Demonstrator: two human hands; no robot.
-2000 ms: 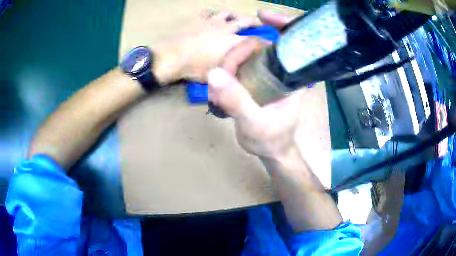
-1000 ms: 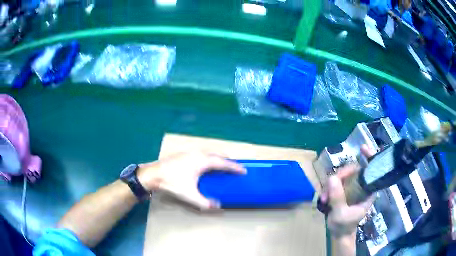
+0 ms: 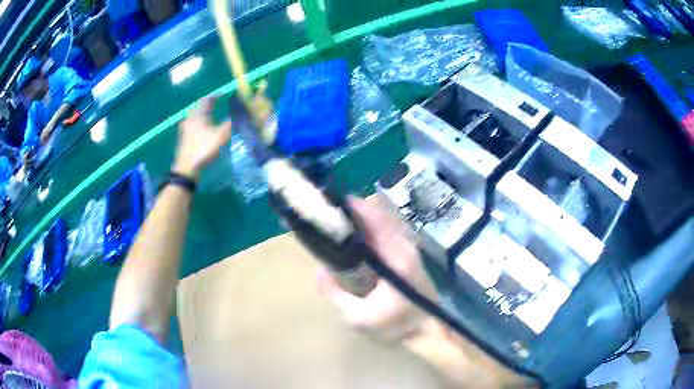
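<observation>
My right hand (image 3: 388, 277) is shut around the electric screwdriver (image 3: 312, 209), a thick black cylinder with a pale label, held over the work mat and beside the screw feeder. Its bit tip is hidden. My left hand (image 3: 201, 140) is stretched out over the green surface with fingers apart and holds nothing. A blue handheld device (image 3: 313, 106) lies on the far side, to the right of my left hand and partly behind the screwdriver's top. The tan work mat (image 3: 259, 311) shows no device on its visible part.
The white screw feeder (image 3: 517, 190) with a black strap stands at right. Plastic bags (image 3: 426, 53) and more blue devices (image 3: 123, 213) lie along the far side. A pink fan (image 3: 30, 361) is at lower left. A person in blue (image 3: 57, 91) is at upper left. A black cable crosses my right forearm.
The view has swung right. My left hand has let go of the blue device on the mat and reached out far. That device no longer shows there. My right hand still holds the screwdriver.
</observation>
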